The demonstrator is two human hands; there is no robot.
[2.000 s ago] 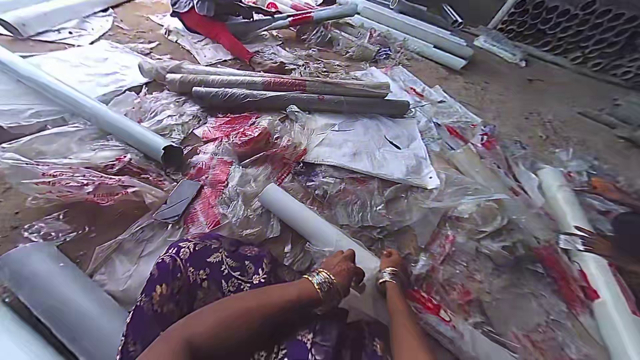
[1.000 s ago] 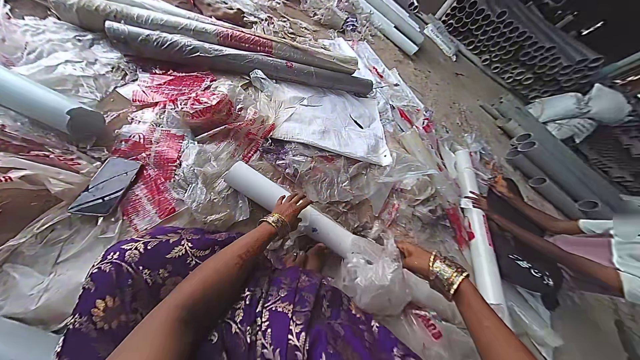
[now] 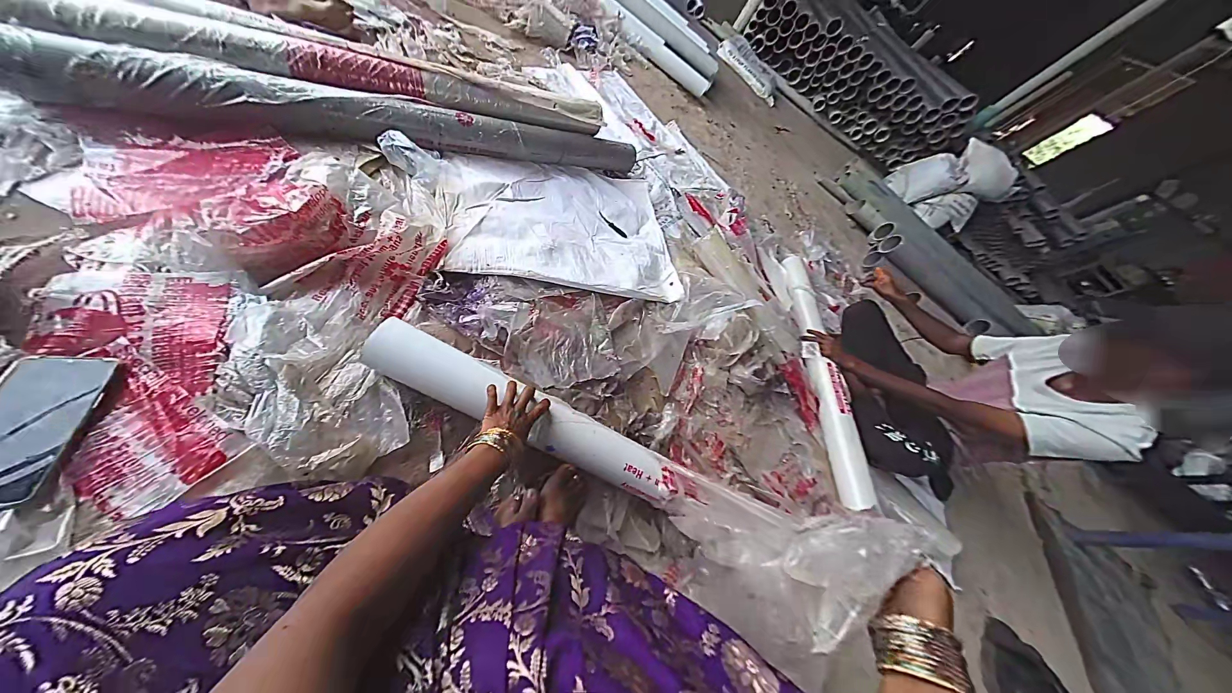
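A pale grey plastic pipe (image 3: pixel 452 371) lies slanting in front of my feet, its near-right part inside a clear plastic film sleeve (image 3: pixel 770 549) with red print. My left hand (image 3: pixel 510 416) rests on the bare part of the pipe with fingers spread, pressing it from above. At the lower right, my right hand (image 3: pixel 914 582) is at the far end of the stretched film; the bunched film covers its fingers, so the grip itself is hidden. Gold bangles are on both wrists.
Crumpled film (image 3: pixel 327 395) covers the ground around the pipe. A phone (image 3: pixel 48 423) lies at left, wrapped pipes (image 3: pixel 318 115) behind, near a white sheet (image 3: pixel 568 226). At right a seated co-worker (image 3: pixel 1049 404) touches another white pipe (image 3: pixel 833 414). Stacked pipes (image 3: pixel 837 77) stand farther back.
My right hand has moved right, away from the left one, and the film is now stretched out from the pipe. More of the printed pipe wall shows. The view has swung right.
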